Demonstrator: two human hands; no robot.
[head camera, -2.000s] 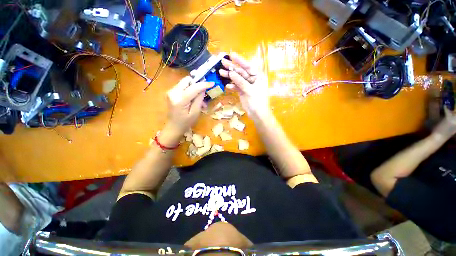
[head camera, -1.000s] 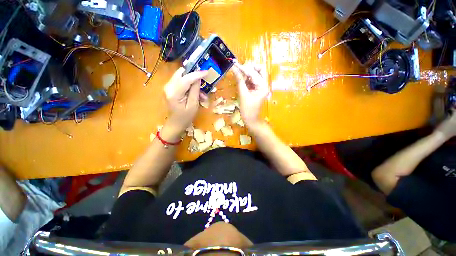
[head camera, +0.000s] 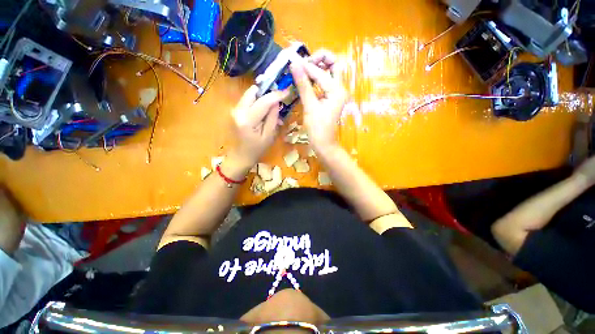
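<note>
My left hand (head camera: 256, 122) grips the near left side of a housing with a light-grey edge (head camera: 273, 70), tilted up on its side. A blue battery pack (head camera: 285, 81) shows inside it, partly hidden by my fingers. My right hand (head camera: 320, 98) is at the housing's right side, its fingertips bent at the opening; what they touch is hidden. A black round unit (head camera: 246, 43) lies against the far left end of the housing, with thin wires over it.
Tan paper scraps (head camera: 267, 176) lie near my body. Grey part-built units (head camera: 85, 107) and a blue battery pack are heaped left. More units and a black disc (head camera: 522, 91) with a trailing wire lie right. Another person's arm (head camera: 548, 202) is at right; someone sits at far left.
The housing has tilted from facing me to edge-up, so less of its inside shows. My right hand has moved from beside the housing to its opening.
</note>
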